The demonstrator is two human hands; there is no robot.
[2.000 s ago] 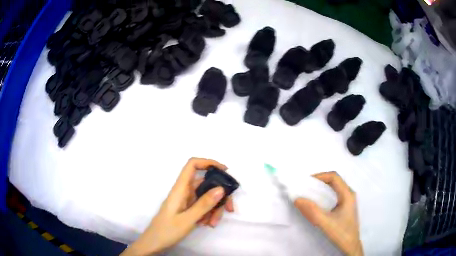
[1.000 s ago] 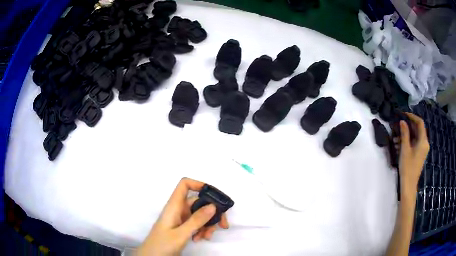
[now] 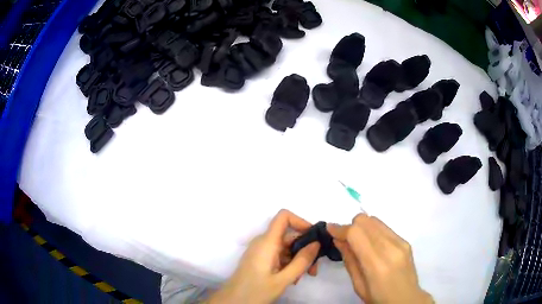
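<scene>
My left hand (image 3: pixel 270 261) holds a black base part (image 3: pixel 307 240) at the lower middle of the white sheet. My right hand (image 3: pixel 377 258) is against it from the right, its fingers closed on a black mating part (image 3: pixel 331 249) that touches the base part. The exact fit between the two is hidden by the fingers. The glue bottle's teal needle hub (image 3: pixel 353 193) lies on the white sheet just above my right hand, with the thin needle pointing up-left. The bottle body is hard to see against the sheet.
A large heap of black parts (image 3: pixel 178 50) lies upper left. Joined parts (image 3: pixel 392 126) stand in loose rows at centre-right. A narrow black pile (image 3: pixel 514 154) is at the right edge, near clear bags (image 3: pixel 523 89). A blue crate rim (image 3: pixel 24 113) borders the left.
My right hand let go of the glue bottle, reached to the right pile and has come back with a black part to my left hand. The view has also shifted.
</scene>
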